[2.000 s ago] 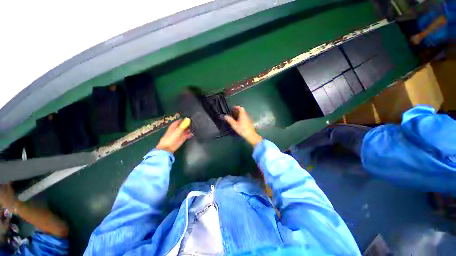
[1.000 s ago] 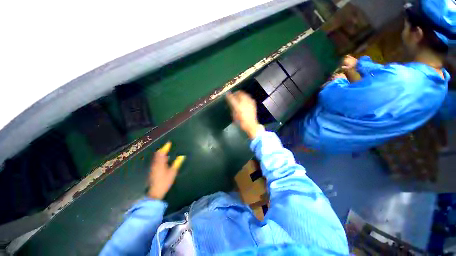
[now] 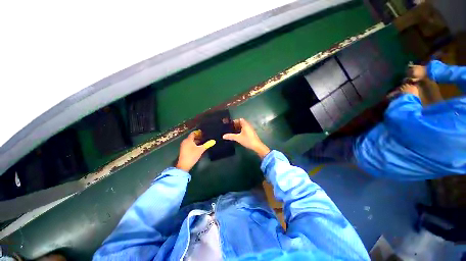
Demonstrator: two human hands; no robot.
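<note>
A matte black box [image 3: 216, 127] with a small coppery mark sits at the bench's rail side, in front of me. My left hand [image 3: 195, 149], with yellow finger cots on thumb and a finger, grips its left side. My right hand [image 3: 245, 135] grips its right side. A darker black part shows below it toward me; I cannot tell whether it is a base under a lid. Closed black boxes [image 3: 327, 78] stand in a tight block on the bench to the right.
Black open boxes [image 3: 142, 113] lie on the green conveyor [image 3: 204, 92] at left. A worn pale rail [image 3: 265, 85] divides it from the dark green bench [image 3: 133, 204]. A person in a blue smock [image 3: 403, 137] stands at right. A brown carton [image 3: 273, 199] is below the bench edge.
My hands were apart and empty a second ago; now both are on a black box. The view has swung, so the stacked boxes and the person sit further right.
</note>
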